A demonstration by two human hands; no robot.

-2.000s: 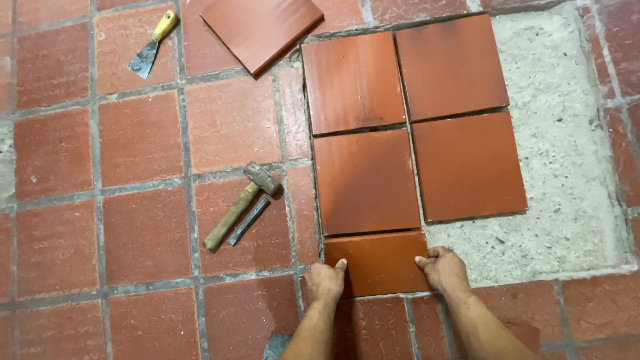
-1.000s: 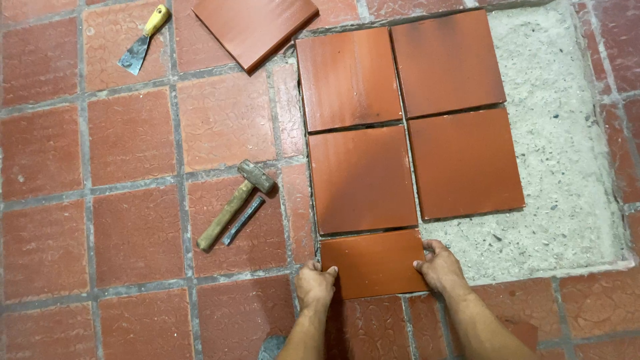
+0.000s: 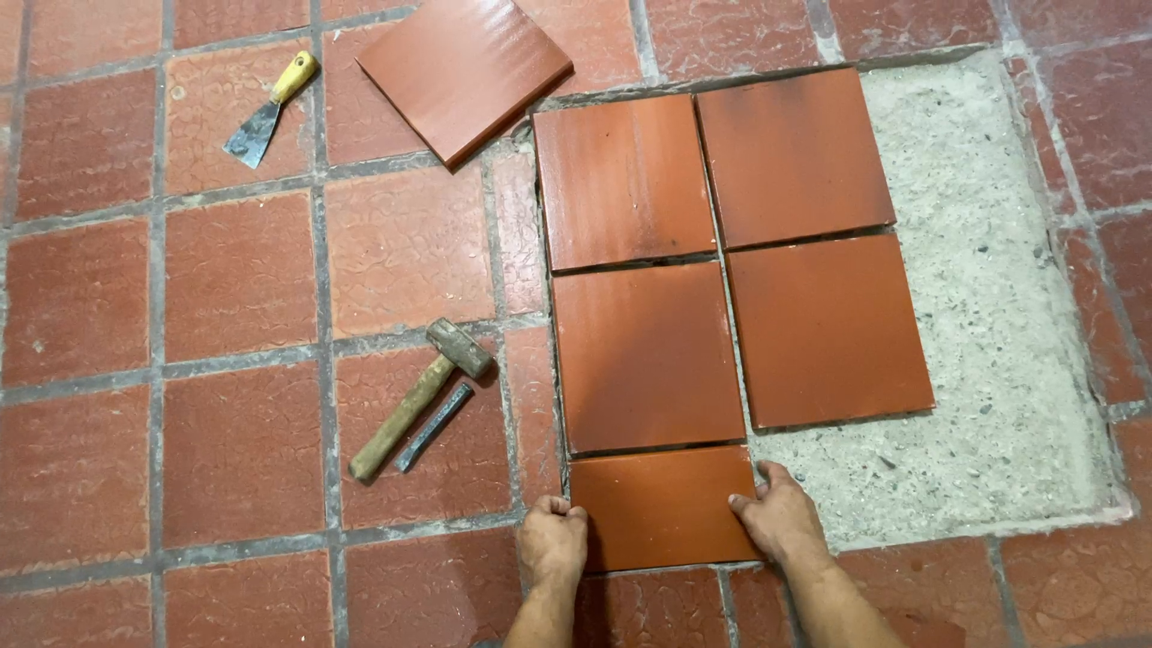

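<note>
A narrower cut terracotta floor tile (image 3: pixel 664 508) lies at the near left of a rectangular recess. My left hand (image 3: pixel 553 544) grips its left edge and my right hand (image 3: pixel 783 515) its right edge, thumbs at the rims. Directly beyond it is a square terracotta tile (image 3: pixel 643 358), with another tile (image 3: pixel 625 184) farther up that column. To their right, two more square tiles (image 3: pixel 795 160) (image 3: pixel 830 333) form a second column. Thin gaps separate the tiles. The fingertips under or behind the cut tile's edges are partly hidden.
Bare rough concrete (image 3: pixel 981 315) shows along the recess's right side. On the old tiled floor at left lie a club hammer (image 3: pixel 409 405), a steel chisel (image 3: pixel 434 427) and a yellow-handled putty knife (image 3: pixel 270 108). A loose terracotta tile (image 3: pixel 463 72) rests askew at the top.
</note>
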